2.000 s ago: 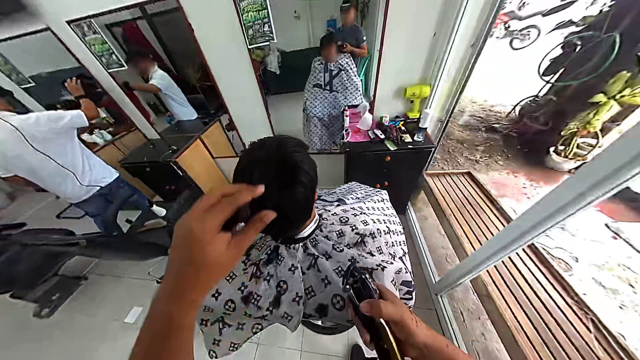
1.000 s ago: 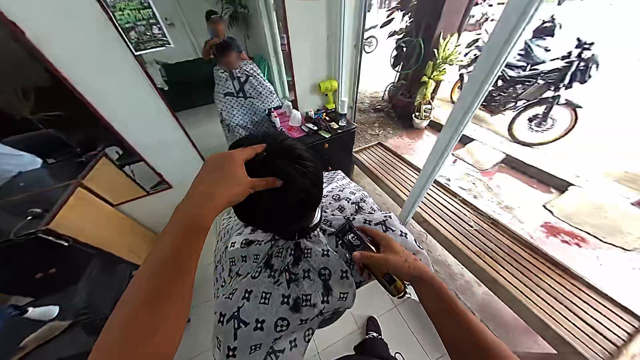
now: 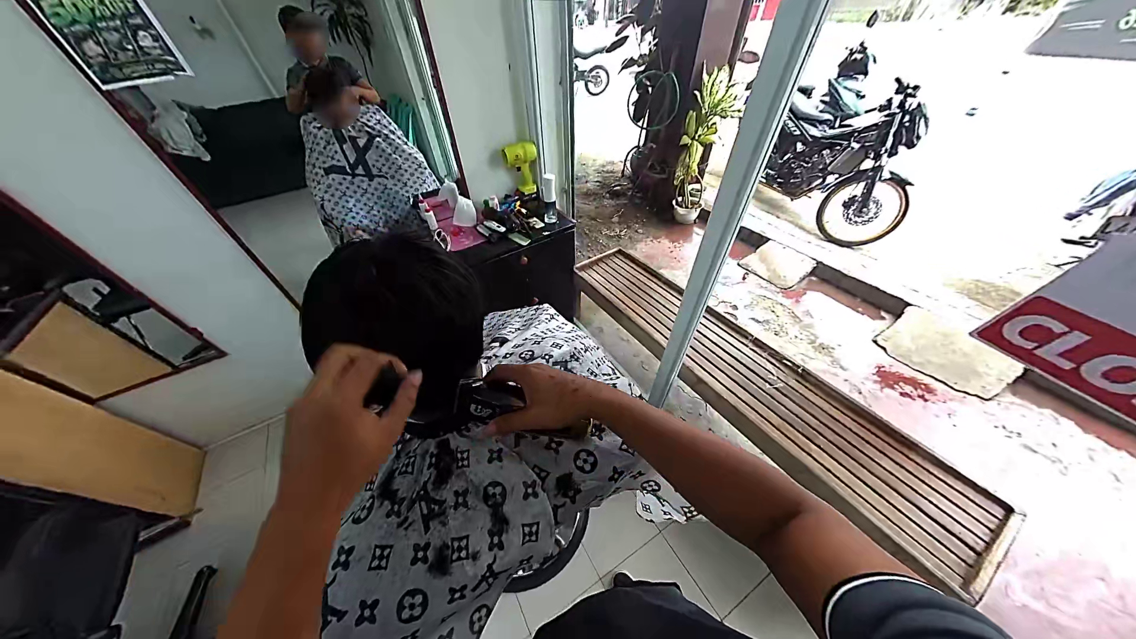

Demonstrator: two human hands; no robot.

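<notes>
A seated person's head with dark hair (image 3: 390,302) is in front of me, above a white barber's cape with a black print (image 3: 426,541). My right hand (image 3: 532,399) holds dark hair clippers (image 3: 486,401) at the back right of the head, near the neck. My left hand (image 3: 351,417) is at the back left of the head, its thumb and fingertips pinching something dark, which may be a lock of hair; it is too unclear to tell. Loose cut hair (image 3: 441,559) lies on the back of the cape.
A black cabinet (image 3: 532,280) with bottles and tools stands beyond the head, below a wall mirror (image 3: 257,177). To the right are a metal door frame (image 3: 741,204) and a slatted wooden bench (image 3: 799,426). A black chair (image 3: 62,568) is at lower left.
My right hand has brought the clippers in from beside the cape to the back of the head. My left hand has come down from the top of the head. The view has shifted.
</notes>
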